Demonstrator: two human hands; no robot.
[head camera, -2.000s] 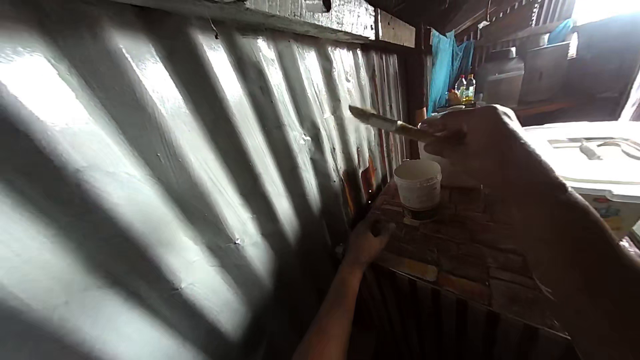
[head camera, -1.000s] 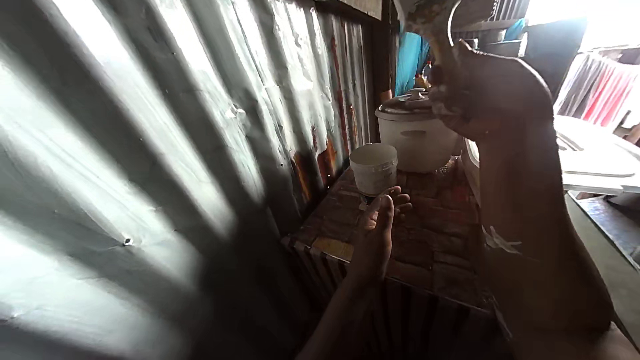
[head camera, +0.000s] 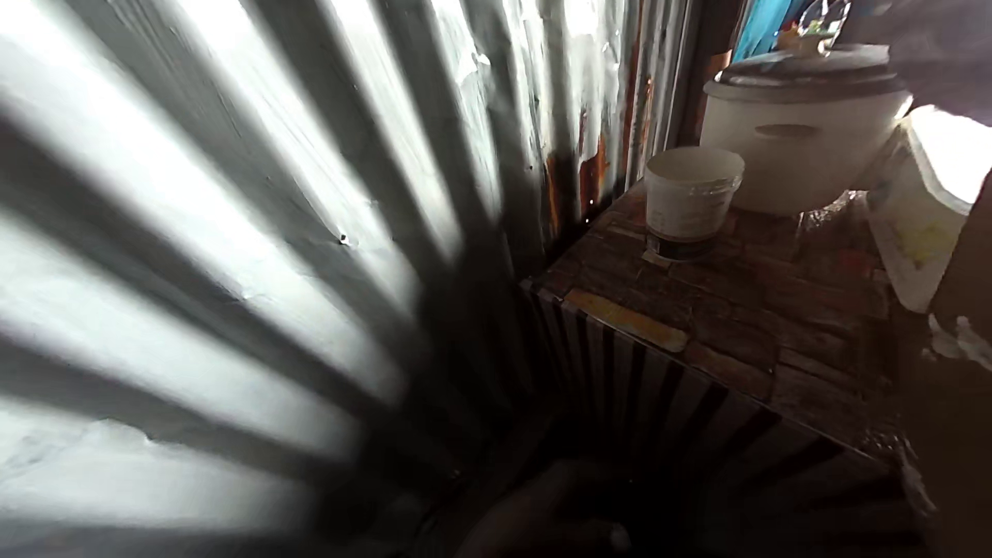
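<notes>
In the deep shadow at the bottom of the head view is my left hand (head camera: 550, 508), beside the dark striped side of the table; its fingers are hard to make out. My right hand (head camera: 934, 58) is a blurred dark shape at the top right corner, and whether it holds anything does not show. The right forearm (head camera: 961, 403), with a whitish smear on it, runs down the right edge. A white plastic tub (head camera: 690, 201) stands on the brick-patterned tabletop (head camera: 744, 310), close to the corrugated metal wall (head camera: 310, 232). No paintbrush can be made out.
Behind the tub is a larger lidded white container (head camera: 790, 147). Another pale container (head camera: 922, 225) stands at the right, partly behind the forearm. Rust patches (head camera: 593, 174) mark the wall beside the table, and blue sheeting (head camera: 762, 29) hangs behind.
My left hand has dropped from near the tub into the shadow below the tabletop. My right hand, which held a paintbrush two seconds ago, is now at the top right. The view has shifted.
</notes>
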